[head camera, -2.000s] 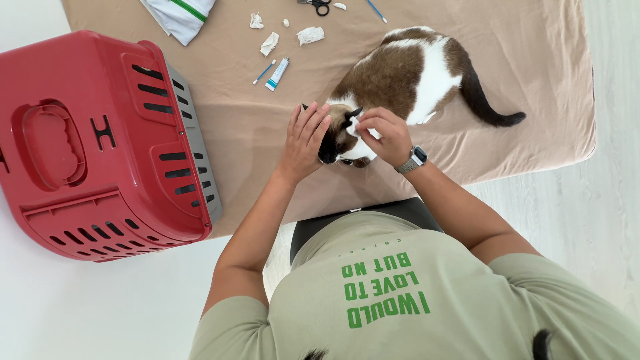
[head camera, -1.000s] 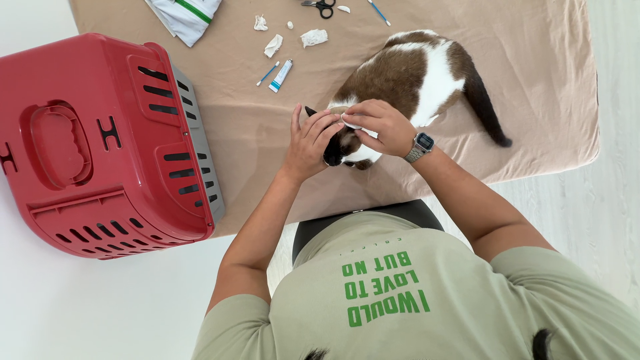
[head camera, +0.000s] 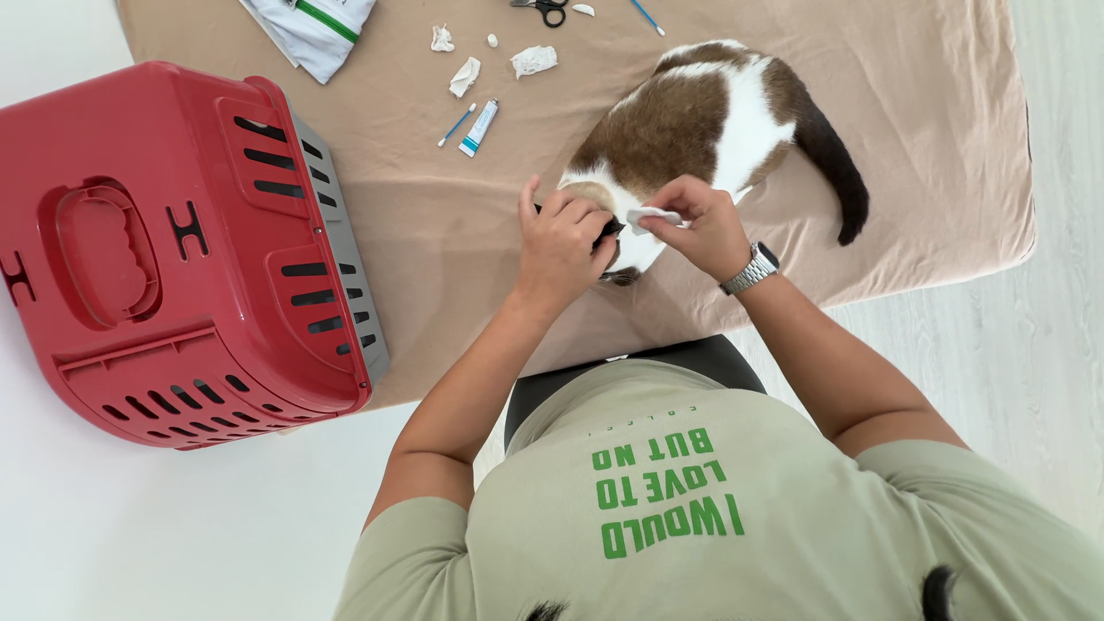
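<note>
A brown and white cat (head camera: 668, 129) with a dark tail lies on a beige sheet, its head at the near edge. My left hand (head camera: 561, 246) rests over the cat's head, fingers bent around it beside a dark ear; the hand hides most of the face. Just right of that ear, my right hand (head camera: 703, 228) pinches a white cotton pad (head camera: 649, 217) between thumb and fingers. A metal-banded watch (head camera: 752, 269) is on my right wrist.
A red and grey pet carrier (head camera: 198, 250) stands left. Beyond the cat's head lie a small tube (head camera: 479, 128), cotton swabs (head camera: 457, 124), crumpled white gauze (head camera: 534, 60) and black-handled scissors (head camera: 548, 9). A white pouch with a green zip (head camera: 315, 34) lies at the upper left.
My right hand has drawn back to the right from the cat's head with the pad, which now shows more fully. My left hand remains on the head.
</note>
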